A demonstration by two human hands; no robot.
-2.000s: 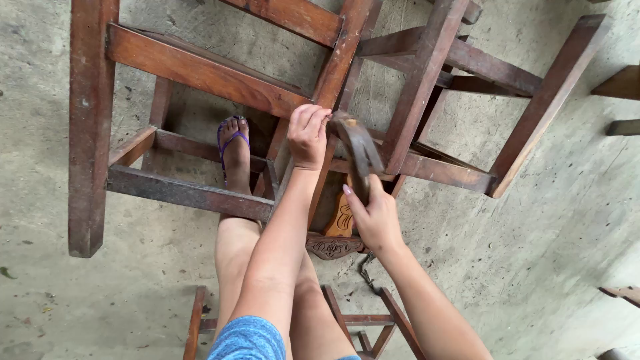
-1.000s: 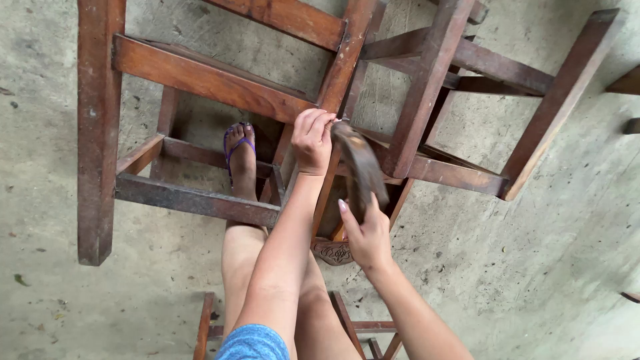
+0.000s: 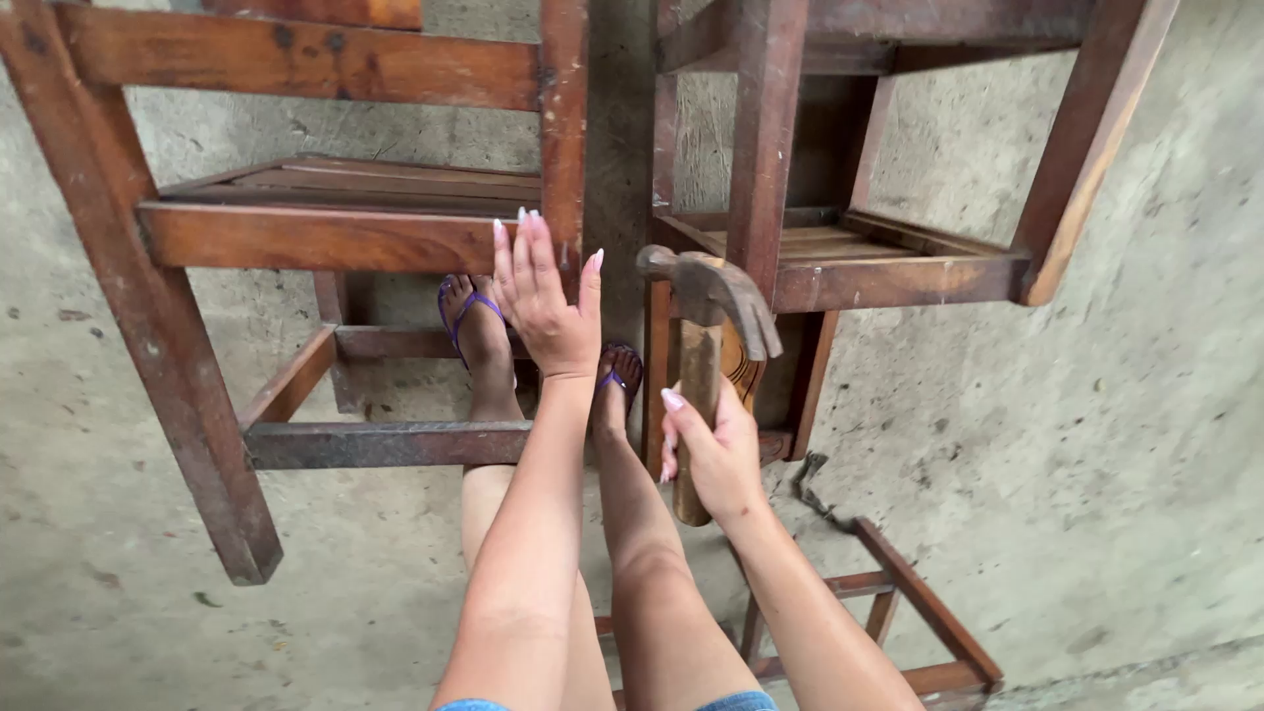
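Observation:
In my right hand (image 3: pixel 719 449) is a claw hammer (image 3: pixel 701 360), held by its wooden handle with the metal head up and the claw to the right. My left hand (image 3: pixel 546 296) lies spread against the wooden chair (image 3: pixel 346 237) on the left, where its seat rail meets the upright leg. A small nail (image 3: pixel 564 255) seems to stick out of that upright beside my fingers. Nothing is gripped in the left hand. A second wooden chair (image 3: pixel 899 281) is just behind the hammer, to the right.
Below the second chair shows a carved wooden panel (image 3: pixel 743 365). Another wooden frame (image 3: pixel 928 602) lies lower right on the concrete floor (image 3: pixel 938 474), with a dark strap (image 3: pixel 815 494) near it. My feet in purple flip-flops (image 3: pixel 474 316) stand beneath and beside the left chair.
The fingers of my left hand, bunched at the chair joint before, are now spread. The hammer, blurred and close to them earlier, is apart from them to the right. The view has shifted and turned.

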